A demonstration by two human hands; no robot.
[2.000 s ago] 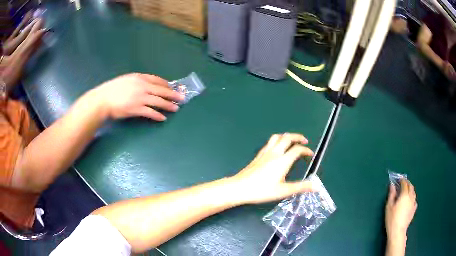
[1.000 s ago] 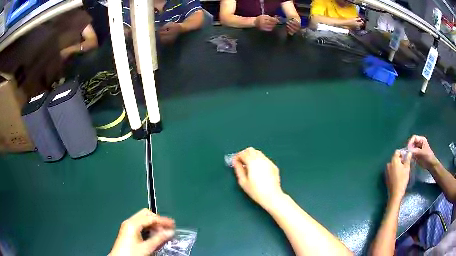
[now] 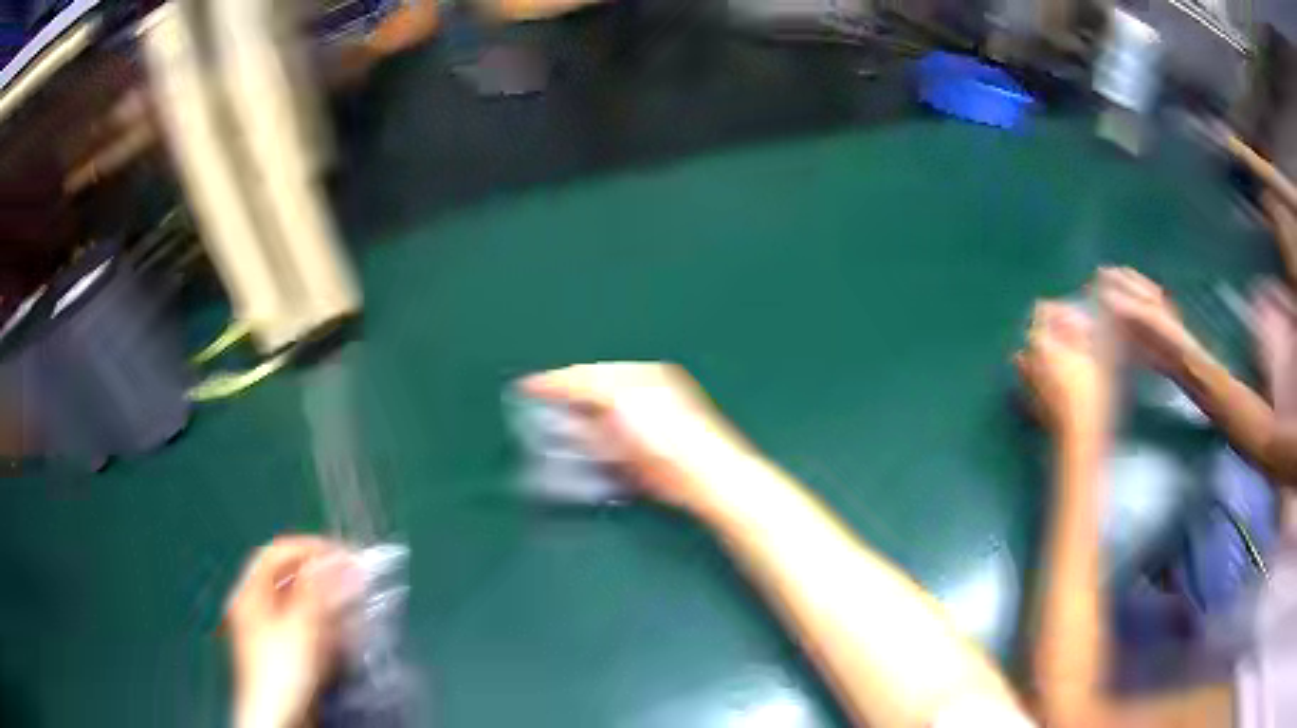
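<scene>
The frame is motion-blurred. My left hand (image 3: 285,619) is at the lower left, its fingers closed on the edge of a shiny clear bag (image 3: 381,612). My right hand (image 3: 647,427) is near the middle, reaching in from the lower right. Its fingers are closed on another clear, whitish bag (image 3: 562,452), which hangs or lies by the fingertips over the green table (image 3: 797,313). The contents of both bags are too blurred to tell.
White tubes (image 3: 256,185) stand at the upper left, beside grey boxes (image 3: 100,370) and a yellow-green cable (image 3: 235,381). A blue bin (image 3: 974,90) is at the far side. Another person's hands (image 3: 1074,349) are close together at the right.
The view has swung right and then shifted. My right hand shows more of its bag than before. My left hand has closed on the bag beside it.
</scene>
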